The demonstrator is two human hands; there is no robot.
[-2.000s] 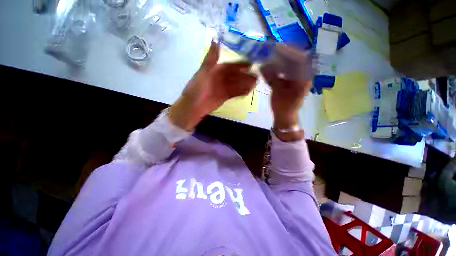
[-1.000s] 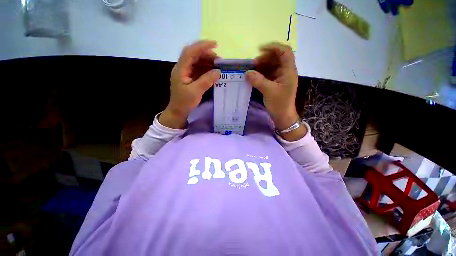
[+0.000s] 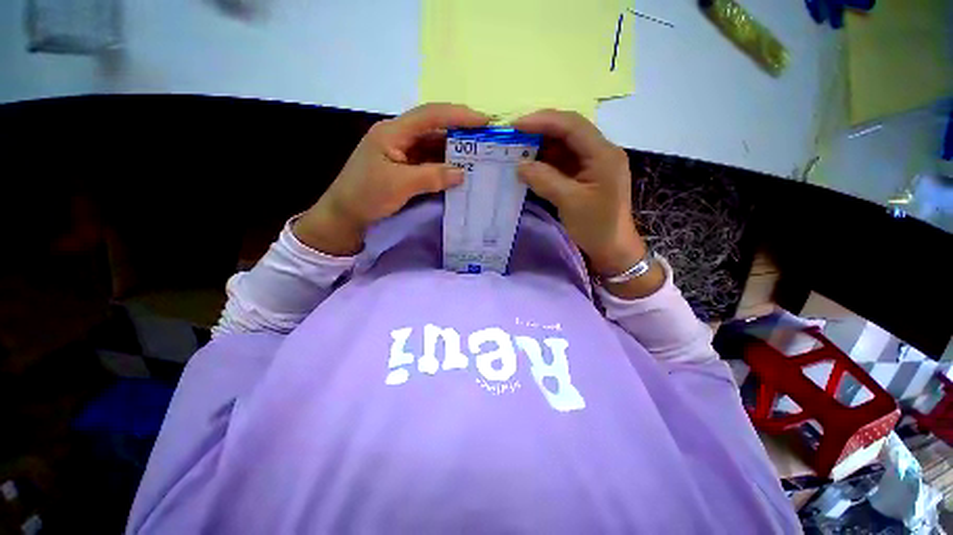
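Observation:
A white retail box [image 3: 482, 214] with blue ends stands between my hands, its lower end against the purple shirt. Its printed face is toward me and its blue end is at the top. My left hand [image 3: 402, 167] grips the box's upper left edge, thumb on the face and fingers at the blue end. My right hand [image 3: 585, 183] grips the upper right edge in the same way, with the index finger at the blue end. The back of the box and anything inside it are hidden.
A yellow sheet [image 3: 523, 57] lies on the white tabletop [image 3: 314, 52] beyond my hands. A yellow-green packet [image 3: 747, 35] and another yellow sheet [image 3: 901, 63] are to the right. A clear plastic piece [image 3: 73, 29] is far left. A pale stringy tangle [image 3: 690, 235] and red stool [image 3: 820, 387] are low right.
Since two seconds ago, both hands have come down to the lap with the box. In the last second, the fingers have closed in over its upper end, where blue now shows.

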